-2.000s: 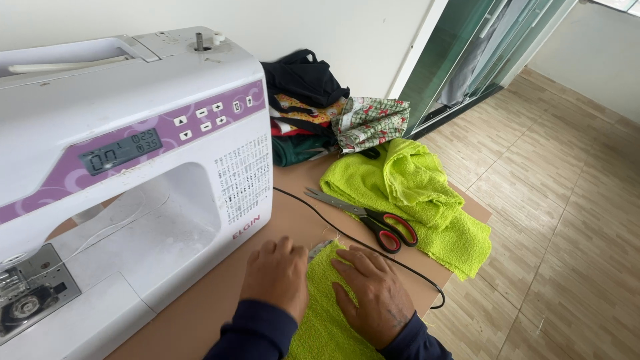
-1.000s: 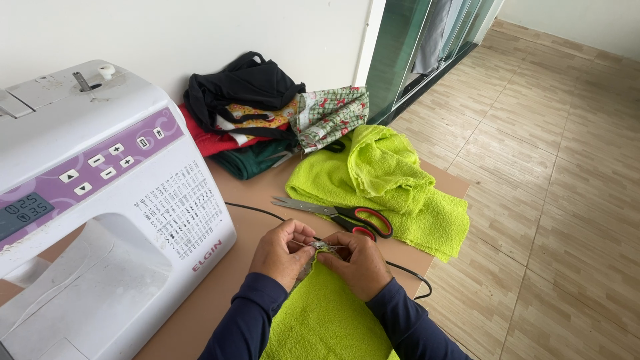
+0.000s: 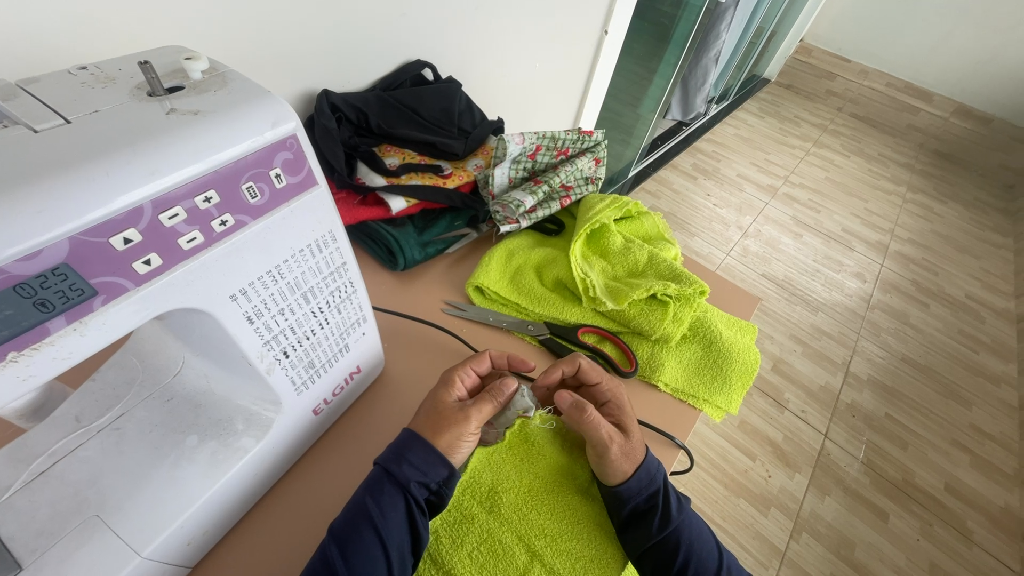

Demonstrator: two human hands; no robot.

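In the head view a piece of lime-green terry cloth [image 3: 520, 496] lies between my forearms, with a small greyish fabric piece [image 3: 512, 410] at its upper corner. My left hand [image 3: 472, 400] pinches that greyish piece between thumb and fingers. Just right of it, my right hand [image 3: 592, 412] has its fingers curled by some loose pale threads [image 3: 546, 418] at the corner; whether it grips a thread cannot be told. Beyond my hands lie scissors [image 3: 552, 330] with black and red handles, blades parted slightly, against a second lime-green terry cloth [image 3: 616, 296].
An Elgin sewing machine [image 3: 320, 280] fills the left side of the brown table [image 3: 424, 292]. A black cable [image 3: 676, 444] runs behind my hands. Black, red, green and patterned fabrics [image 3: 416, 120] are heaped by the wall. Beyond the table are a tiled floor [image 3: 880, 320] and a glass door [image 3: 652, 88].
My hands have lifted from lying on the lime cloth to its upper corner. Since one second ago, my right fingers have parted from my left. The view has shifted right.
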